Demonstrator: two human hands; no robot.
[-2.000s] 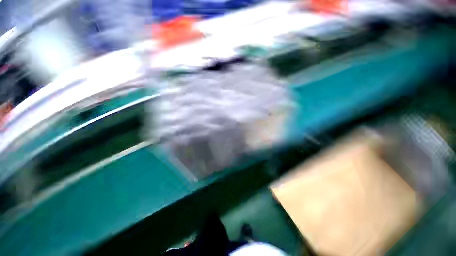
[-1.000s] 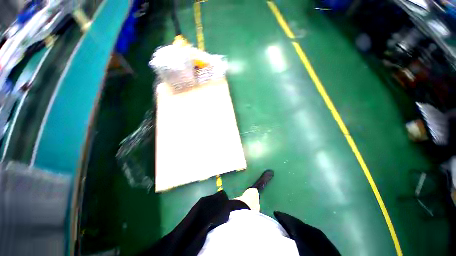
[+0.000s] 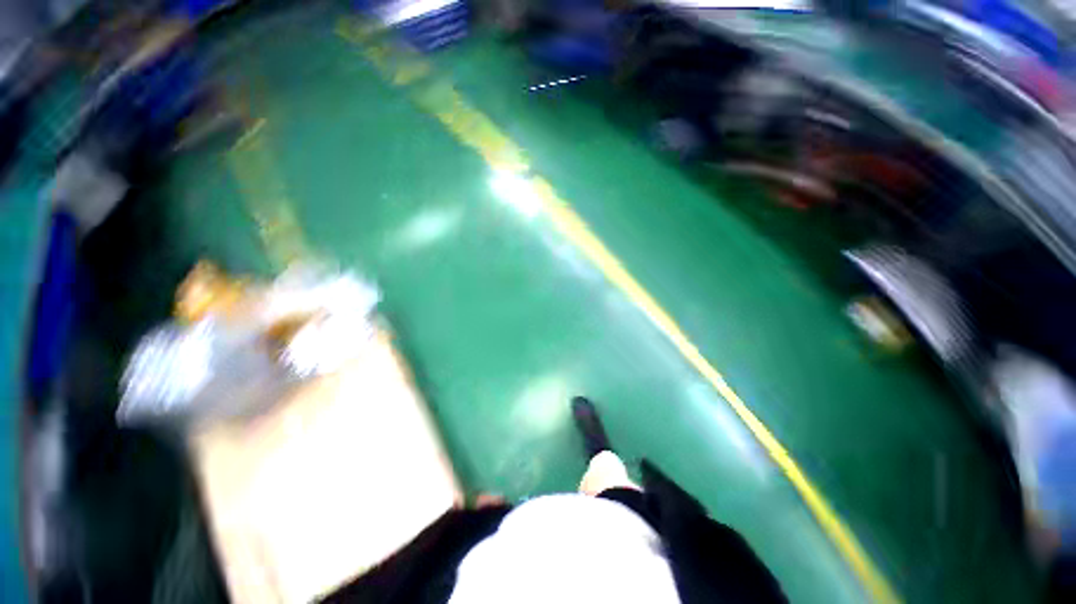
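Observation:
A pale wooden board or pallet (image 3: 330, 472) lies low on the floor at the lower left, beside me. Crinkled clear plastic wrap (image 3: 325, 319) is bunched at its far end, around a yellow-orange part (image 3: 207, 289) that looks like a pallet truck. A small blurred reddish patch at the board's right edge, by my dark clothing, may be part of my left hand (image 3: 486, 501); its fingers cannot be made out. My right hand is not in view.
The green floor (image 3: 472, 319) has a yellow line (image 3: 661, 319) running diagonally. My shoe (image 3: 588, 425) is on it. Blurred dark equipment and a bench line the right side. A teal bench edge (image 3: 14, 354) shows at the far left.
The view has swung from the bench to the aisle. Since one second ago, the board and wrap have shifted left and nearer, and the bench has moved to the left rim.

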